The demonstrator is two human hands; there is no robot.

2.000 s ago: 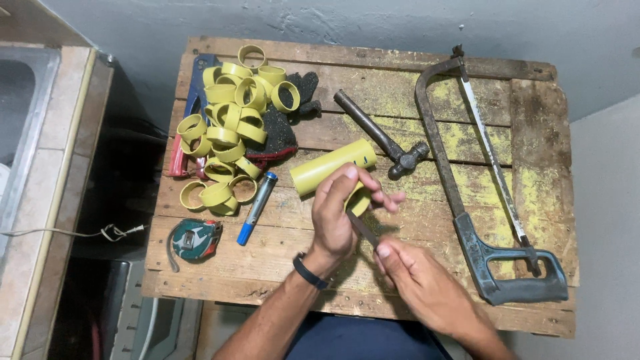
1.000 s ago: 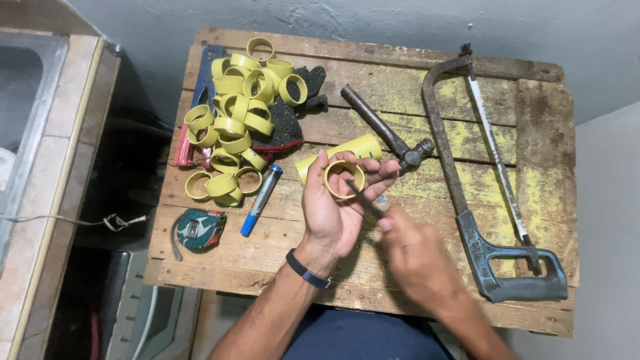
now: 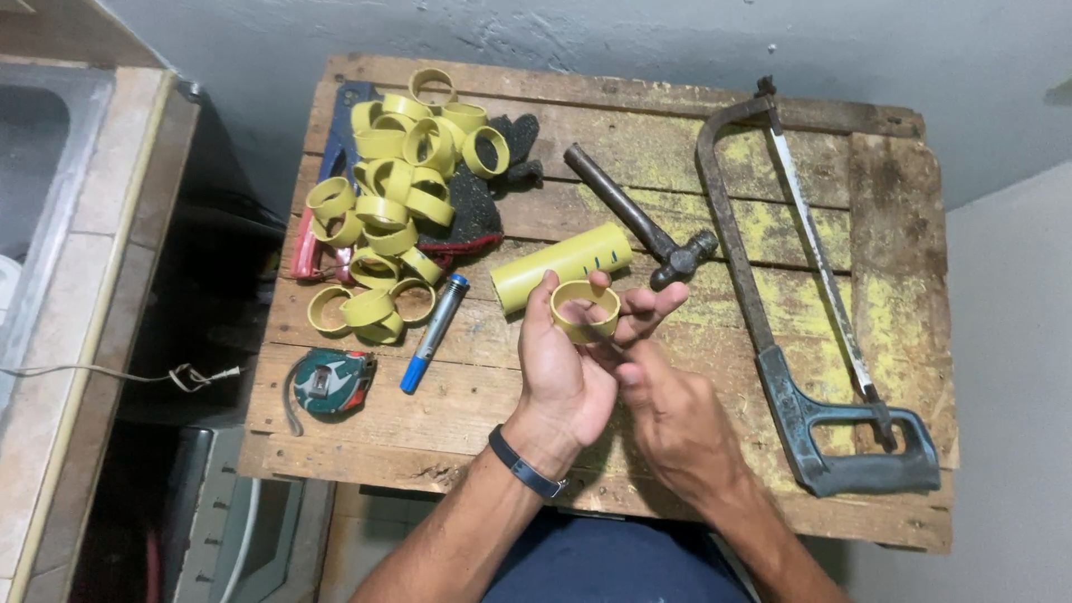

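Observation:
My left hand holds a yellow plastic pipe ring between thumb and fingers, its opening tilted up. My right hand grips a thin, dark, blurred tool whose tip is at the ring; the kind of tool cannot be told. Just beyond my left fingers lies a yellow pipe piece with blue marks near its right end. A heap of cut yellow rings lies at the left, partly on a dark glove with a red cuff.
On the wooden plank table lie a ball-peen hammer, a hacksaw at the right, a blue-capped marker and a tape measure. Red and blue tool handles show under the rings. A sink stands at the left.
The ring in my left hand, seen side-on two seconds ago, has turned to show its opening. My right hand has shifted relative to the ring, the dark tool still in its grip.

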